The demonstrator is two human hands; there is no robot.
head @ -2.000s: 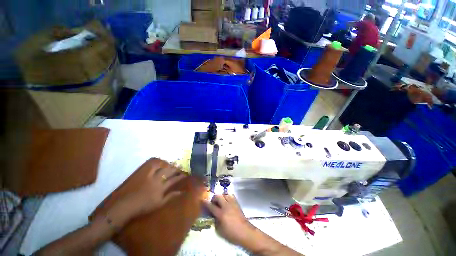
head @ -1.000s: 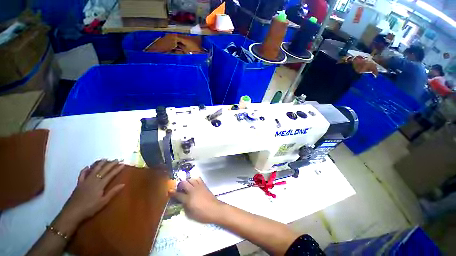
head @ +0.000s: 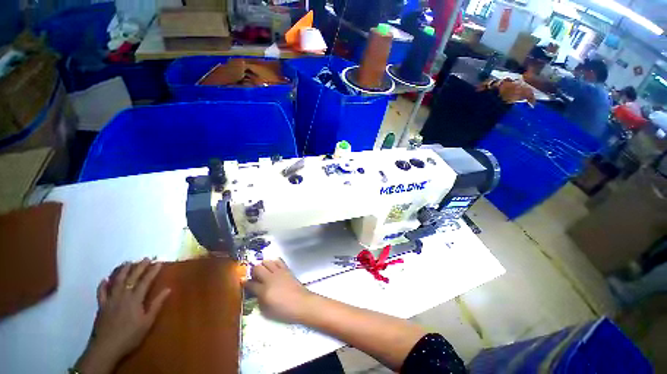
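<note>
A brown leather-like panel (head: pixel 194 314) lies on the white table left of the needle, its right edge running up to the lit presser foot area (head: pixel 243 272). My left hand (head: pixel 126 310) lies spread flat on the panel's left part. My right hand (head: pixel 276 291) is beside the needle at the panel's right edge, its fingers bent; whether they grip anything is hidden. The cream sewing machine (head: pixel 329 191) stands behind. A second brown panel (head: pixel 28 256) lies at the far left.
Snips with a red ribbon (head: pixel 377 264) lie under the machine arm. Blue bins (head: pixel 194 135) stand behind the table. Thread cones (head: pixel 375 62) stand behind the machine. A blue bin (head: pixel 570 354) is at the lower right. People sit at the upper right.
The view has swung right, so the machine appears further left. The panel has turned, its right edge now nearly straight towards me. My left hand has stayed flat on it, my right near the needle.
</note>
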